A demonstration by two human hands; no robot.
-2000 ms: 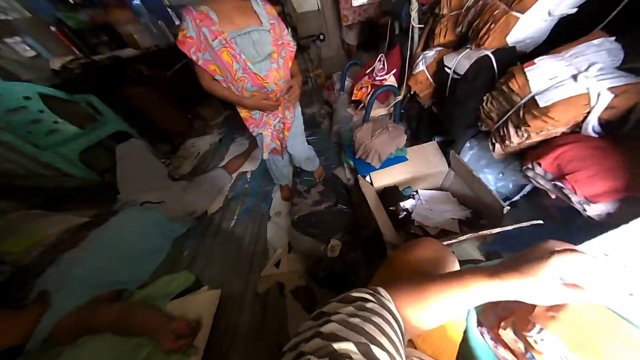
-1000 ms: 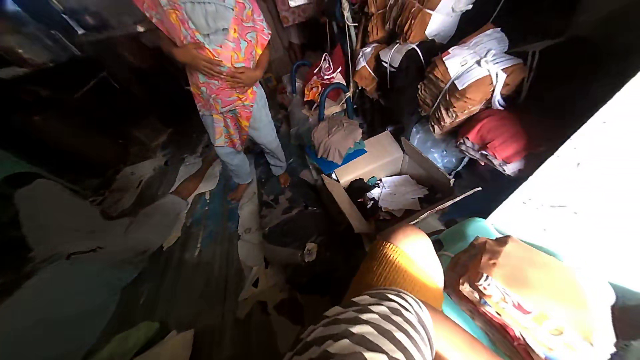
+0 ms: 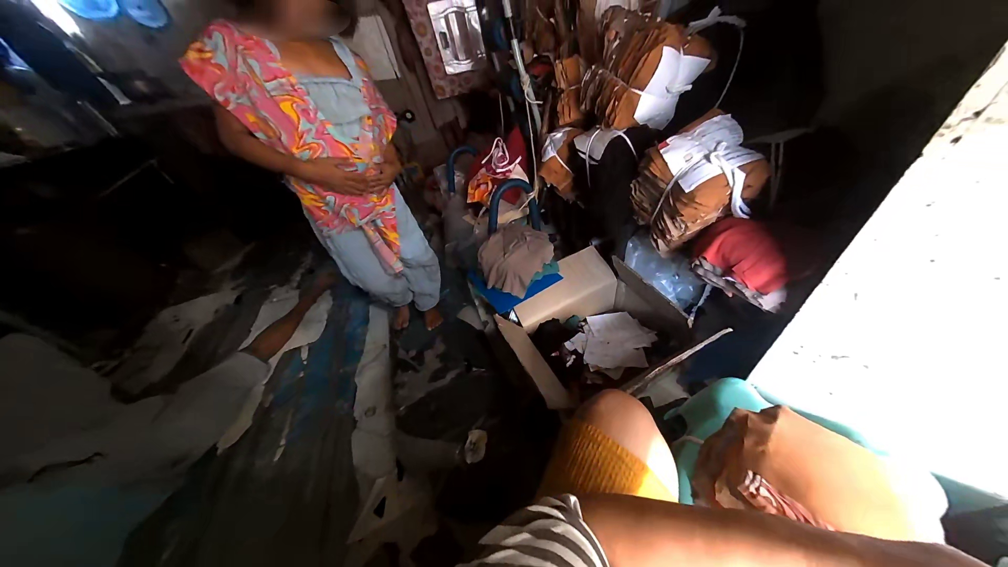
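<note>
Neither of my hands shows. One bare forearm (image 3: pixel 709 529) comes out of a grey-and-white striped sleeve (image 3: pixel 543 535) and runs off the lower right edge. Just above it, a stack of brown paper or thin card (image 3: pixel 835 465) lies on a teal plastic surface (image 3: pixel 720 402), with a crumpled reddish piece at its near side. My bent knee (image 3: pixel 630 425) sticks out of a mustard-yellow garment (image 3: pixel 594 465), to the left of the stack.
Past my knee, an open cardboard box (image 3: pixel 567 299) holds paper scraps (image 3: pixel 614 339). Tied brown bundles (image 3: pixel 701 177) are piled behind it. A person in a patterned wrap (image 3: pixel 315 142) stands at the upper left. Another person's outstretched limb (image 3: pixel 283 327) rests over scraps on the floor. A bright white surface (image 3: pixel 898 291) borders the right.
The hand seen reaching over the brown stack two seconds ago is out of view; its forearm now lies along the bottom edge. The view has shifted.
</note>
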